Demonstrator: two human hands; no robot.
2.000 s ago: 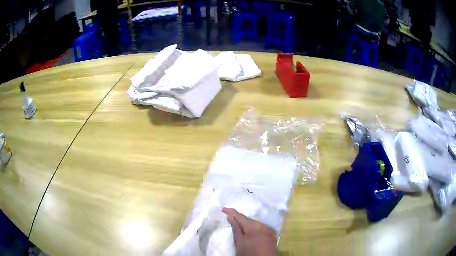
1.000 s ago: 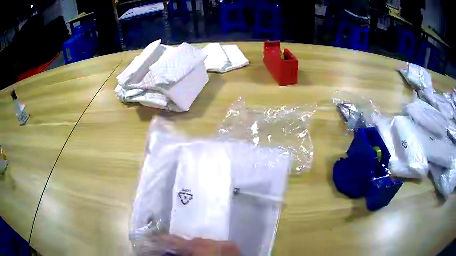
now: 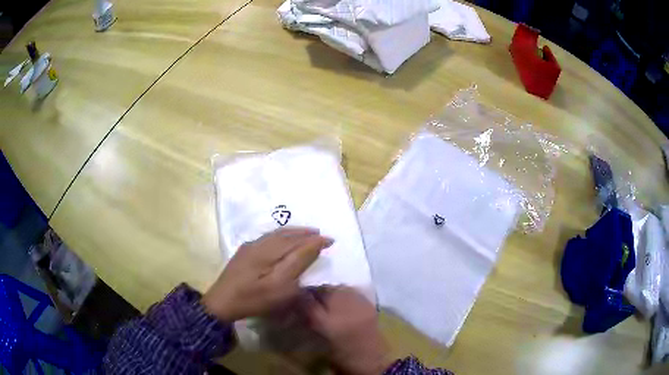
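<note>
A packed bag (image 3: 297, 187) with a white item inside and a black triangle mark lies flat in front of me. My left hand (image 3: 268, 271) rests on its near part, fingers together and pointing right. My right hand (image 3: 348, 322) is blurred at the bag's near edge, close to my left fingertips; whether it grips the film cannot be told. A flat poly bag (image 3: 440, 234) with a small black mark lies just to the right. A crinkled clear bag (image 3: 506, 154) lies beyond it.
The blue tape dispenser (image 3: 600, 267) stands at right beside packed bags (image 3: 647, 256). A red tape dispenser (image 3: 534, 62) and folded white quilted pieces (image 3: 367, 29) are at the far side. Small white bottles (image 3: 40, 77) stand far left. A blue stool (image 3: 26, 322) is below the table's left edge.
The view has turned and shifted. The bag with the white item now lies left of the flat poly bag instead of over it. Both hands and sleeves are now in view over it.
</note>
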